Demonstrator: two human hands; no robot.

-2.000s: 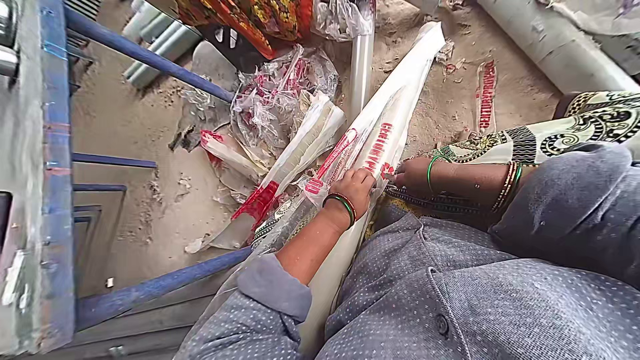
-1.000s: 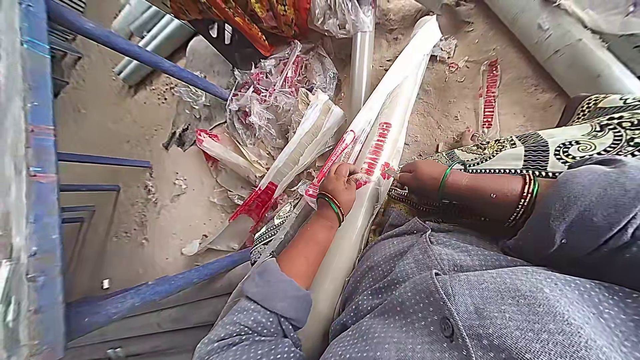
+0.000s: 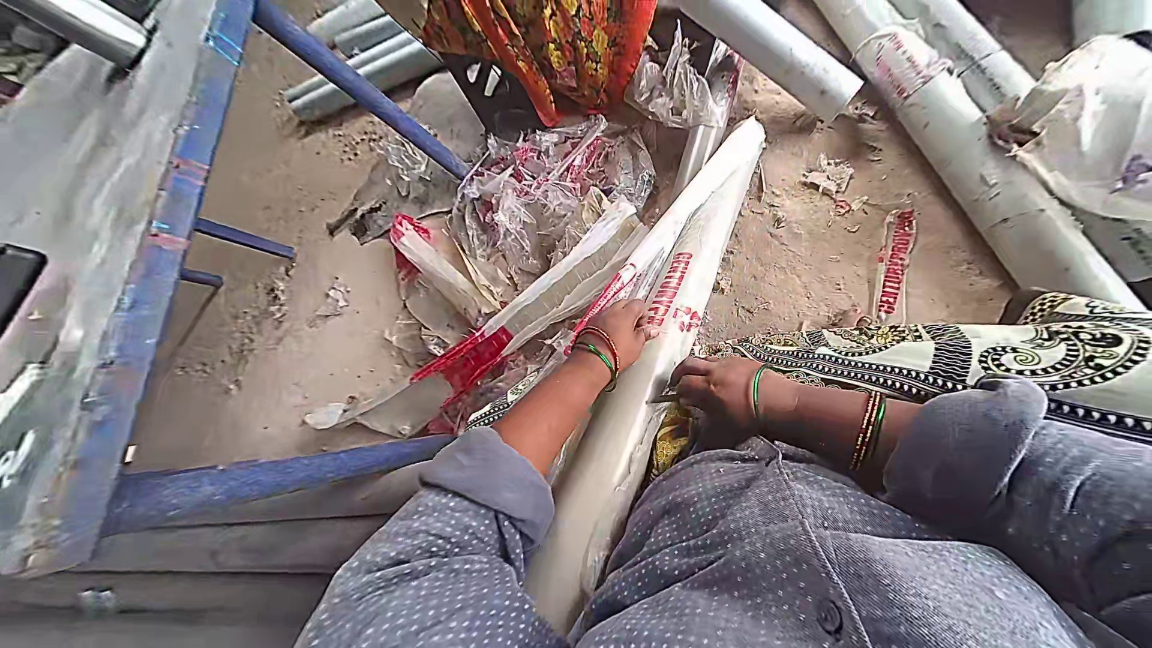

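A long pale pipe in a plastic sleeve (image 3: pixel 621 432) with red print lies slanting across my lap. My left hand (image 3: pixel 621 333) is on the sleeve near the red print, its fingers curled on the plastic; part of the film rises loose to the left of the pipe. At the pipe's right side, my right hand (image 3: pixel 715 391) is closed around a small thin dark tool (image 3: pixel 664 398), whose tip touches the sleeve. What kind of tool it is cannot be told, since my fingers hide most of it.
Crumpled clear plastic film (image 3: pixel 553 180) and torn sleeves (image 3: pixel 540 297) lie on the dirt floor beyond my left hand. A blue metal frame (image 3: pixel 171 243) stands at the left. Large grey pipes (image 3: pixel 981 162) lie at the upper right, near a printed plastic scrap (image 3: pixel 895 265).
My right hand has moved a little down along the pipe, away from the red print, and the thin tool now shows. The view has shifted somewhat.
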